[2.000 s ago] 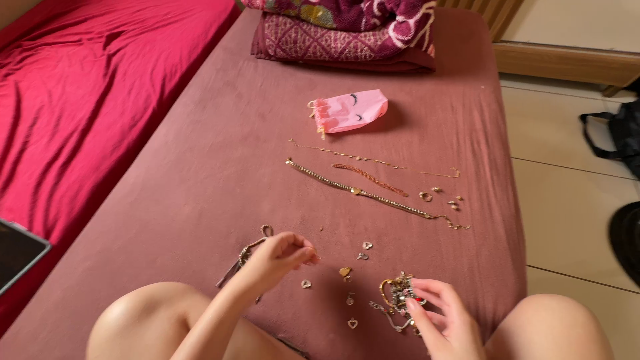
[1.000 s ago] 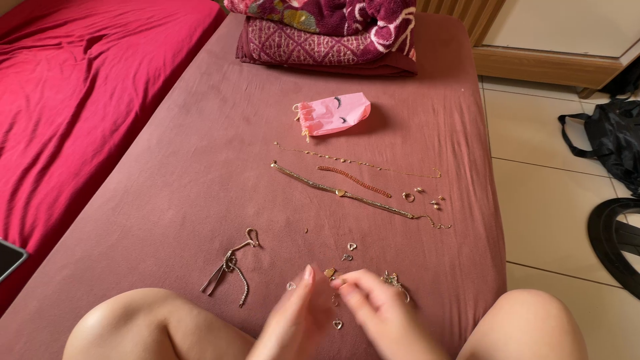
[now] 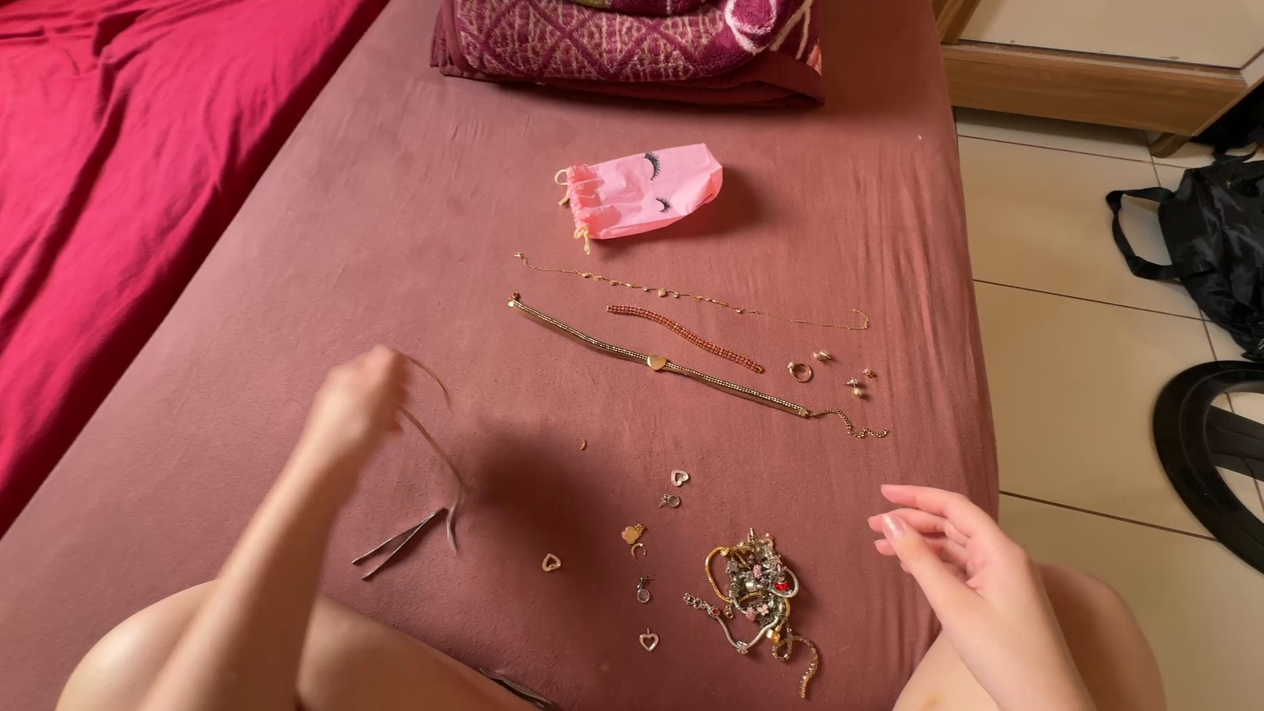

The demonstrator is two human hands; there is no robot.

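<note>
My left hand (image 3: pixel 363 395), blurred, is raised over the bed at the left, closed on a thin cord or chain (image 3: pixel 434 449) that dangles from it. Metal tweezers (image 3: pixel 398 543) lie below it. My right hand (image 3: pixel 948 553) is held with fingers apart and nothing in it, to the right of a tangled pile of bracelets and chains (image 3: pixel 755 592). Small heart charms (image 3: pixel 551 563) and other pendants (image 3: pixel 633 534) lie left of the pile. Farther up are a long necklace with a heart (image 3: pixel 658 362), a red beaded strip (image 3: pixel 684 338), a fine chain (image 3: pixel 662 292) and a ring (image 3: pixel 800 371).
A pink drawstring pouch (image 3: pixel 647 193) lies beyond the chains, before a folded patterned blanket (image 3: pixel 632 44). Bright red fabric (image 3: pixel 128 148) is at the left. A black bag (image 3: pixel 1210 242) and a black curved object (image 3: pixel 1195 444) are on the tiled floor at the right.
My left hand has moved left and lifted the cord or chain that lay by the tweezers. My right hand has moved to the right, away from the charms and the pile.
</note>
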